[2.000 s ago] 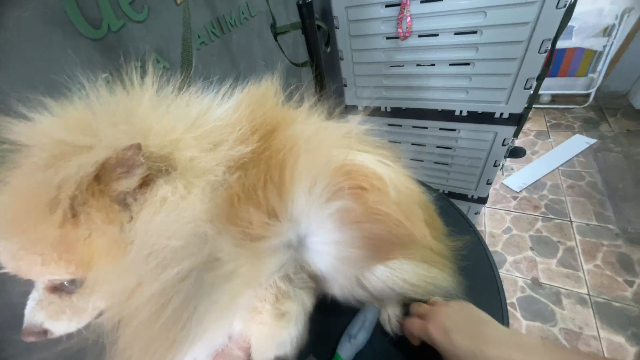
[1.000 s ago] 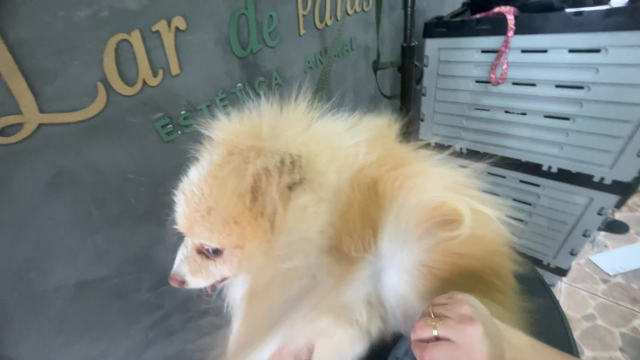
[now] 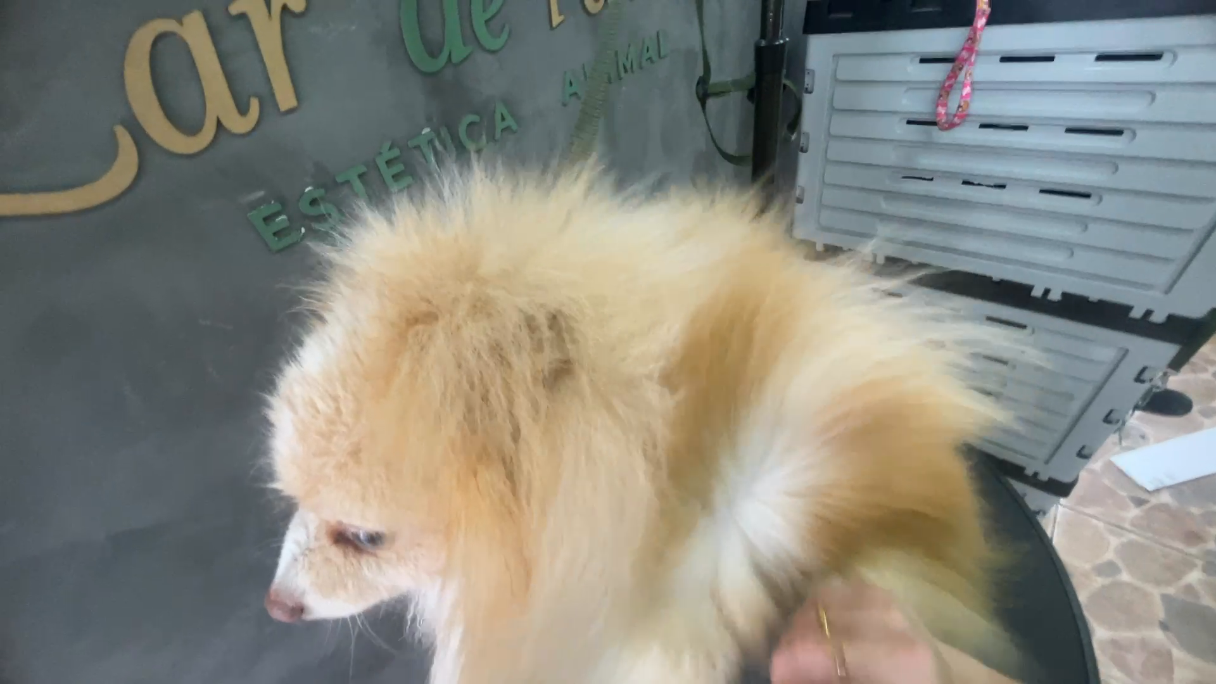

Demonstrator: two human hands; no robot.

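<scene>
A fluffy cream and orange dog [image 3: 589, 399], its head turned to the left, fills the middle of the view on a round black grooming table [image 3: 1031, 560]. Low at its hind end is my right hand [image 3: 845, 636], a ring on one finger, pressed against the fur by the rear leg and blurred. Its fingertips are hidden, so whether it holds anything does not show. My left hand is out of the frame. The dog's fur stands up along its back.
Behind the dog, a dark grey wall [image 3: 142, 380] carries raised lettering. A black upright post [image 3: 768, 104] with a green strap stands beside stacked light grey plastic crates [image 3: 1007, 180]. A pink patterned loop [image 3: 964, 76] hangs over the upper crate. A white flat panel [image 3: 1173, 459] lies on the stone-patterned floor.
The view has swung left and closer to the dog. Two seconds ago a brush-like tool with a green part lay near my right hand; it is out of sight now.
</scene>
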